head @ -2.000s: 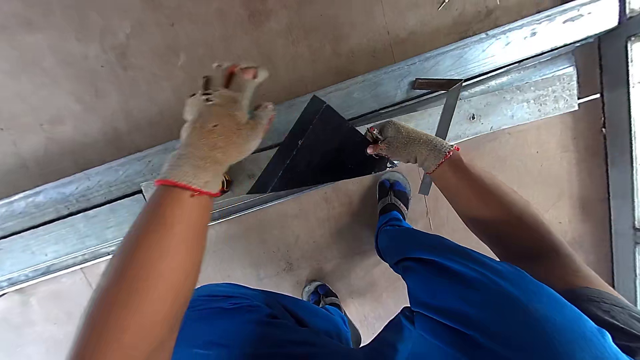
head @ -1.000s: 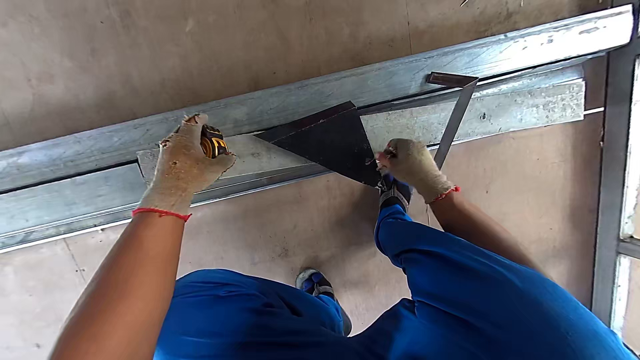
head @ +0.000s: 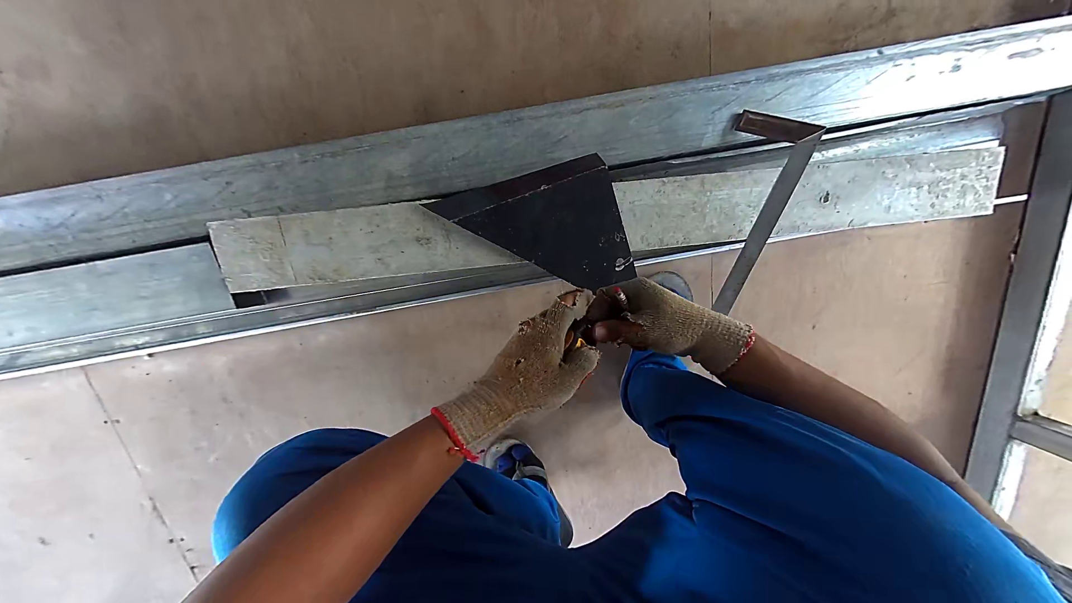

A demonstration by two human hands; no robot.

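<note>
My left hand (head: 536, 360), in a tan knit glove, is closed on a tape measure (head: 573, 341), of which only yellow and black parts show between the fingers. Against it, my right hand (head: 662, 320) pinches with gloved fingers; what lies between its fingertips is too hidden to tell. Both hands are at the near corner of a dark triangular metal plate (head: 557, 222) with one folded edge. The plate lies across a pale flat strip (head: 368, 243). To the right, a steel try square (head: 775, 209) rests with its blade slanting over the strip.
Long galvanized metal channels (head: 402, 159) run across the brown panel floor (head: 276, 402) behind and under the strip. A grey metal frame (head: 1017, 285) stands at the right. My shoes (head: 515, 461) and blue-trousered legs are close below the channels.
My left hand has moved right, from over the strip to beside my right hand, with the tape measure in it. The dark plate has turned since the earliest frame.
</note>
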